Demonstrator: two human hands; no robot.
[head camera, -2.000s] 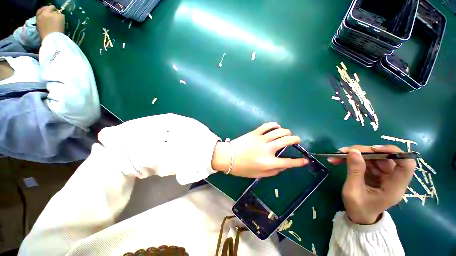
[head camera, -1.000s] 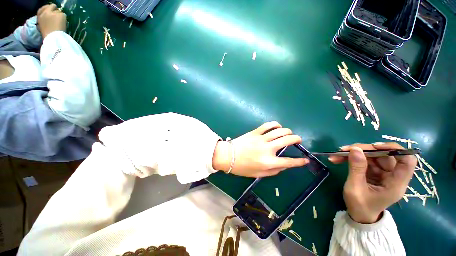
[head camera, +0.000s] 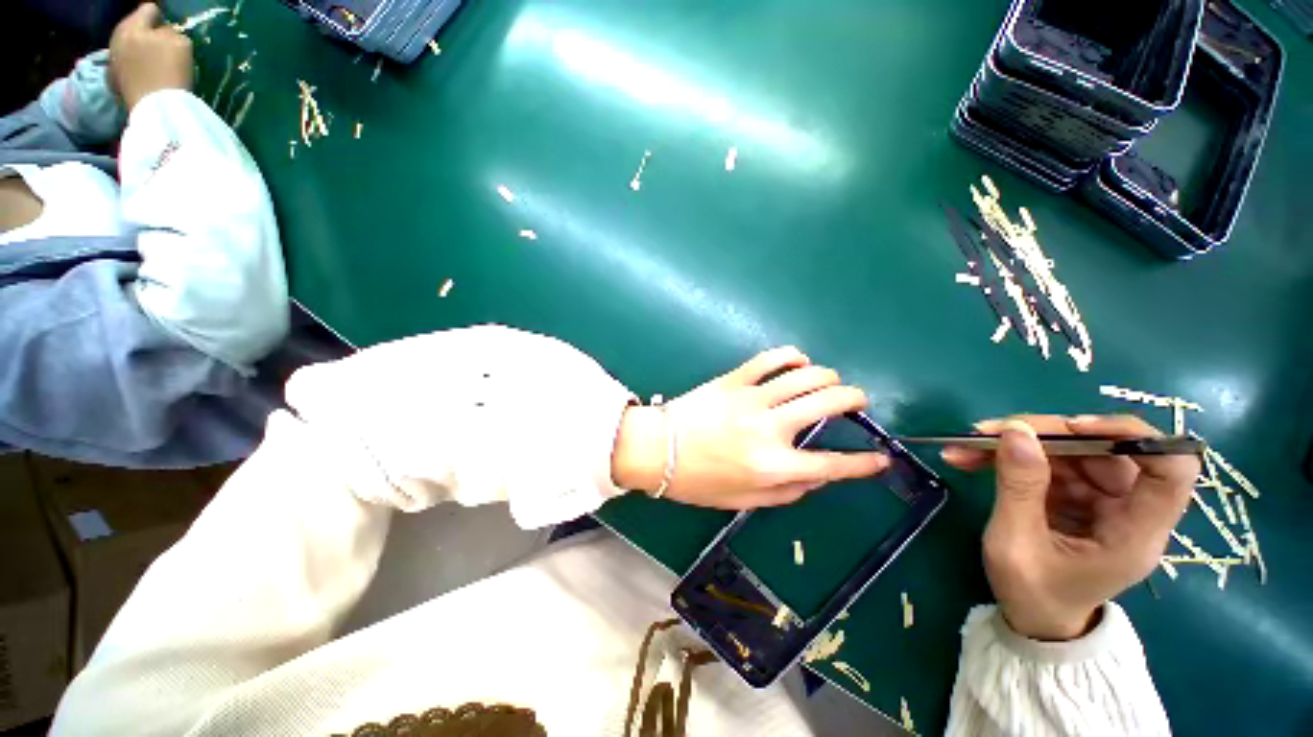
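A dark phone middle frame (head camera: 709, 598) lies tilted at the bench edge in front of me, its near corner over my lap. An orange-gold ribbon shows inside its near end. My left hand (head camera: 749, 439) rests on the frame's far left side, its index fingertip pressed on the far end; fingers partly cover that end. My right hand (head camera: 1073, 511) holds thin tweezers (head camera: 1058, 446) nearly level, like a pen. The tweezers' tips are at the frame's far end, beside my left fingertip. Whether the tips grip anything is too small to tell.
Cream strips (head camera: 1221, 511) lie right of my right hand. A pile of cream and dark strips (head camera: 1025, 274) lies beyond it. Stacked frames (head camera: 1058, 123) stand at upper right, another stack (head camera: 389, 22) at upper left. Another person's sleeve (head camera: 202, 216) is at left. Small scraps dot the green mat (head camera: 605, 317).
My right hand and the tweezers have shifted very slightly. My left hand and the frame stay in place. The other person's hand at upper left has moved slightly.
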